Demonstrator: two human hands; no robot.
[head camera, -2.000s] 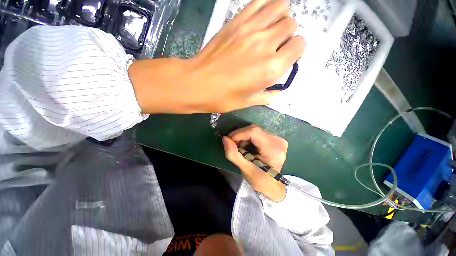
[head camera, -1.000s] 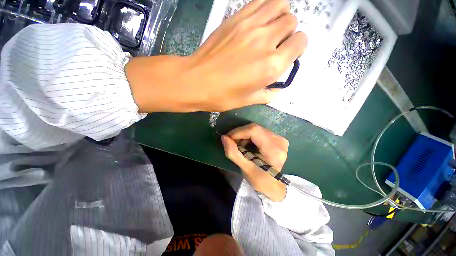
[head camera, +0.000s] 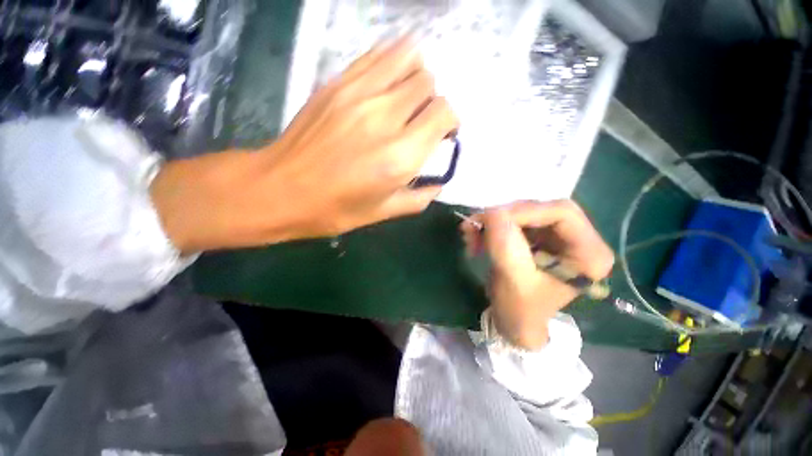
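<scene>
My left hand (head camera: 347, 147) is over the front left part of the white parts tray (head camera: 583, 147). Its fingers hold a black housing (head camera: 456, 162), of which only the right part of the ring shows. My right hand (head camera: 543, 258) holds the vacuum suction pen (head camera: 570, 274), its thin tip pointing up and left, just in front of the tray's front edge and below the housing. I cannot tell whether a part is on the tip. Small metal parts (head camera: 563, 76) lie in the tray's right compartment, blurred. A few small loose parts (head camera: 336, 248) lie on the green mat.
A clear blister tray with black housings (head camera: 125, 62) is at the upper left. The blue pump unit (head camera: 717, 258) stands at the right, with a looping clear air hose (head camera: 625, 233) beside it. A pale metal strip (head camera: 659, 147) crosses the green bench. A yellow cable hangs below the bench.
The view has shifted, so the tray and bench sit further left. My right hand has moved from beside the loose parts to the right and up, close to the tray's front edge. My left hand still holds the housing.
</scene>
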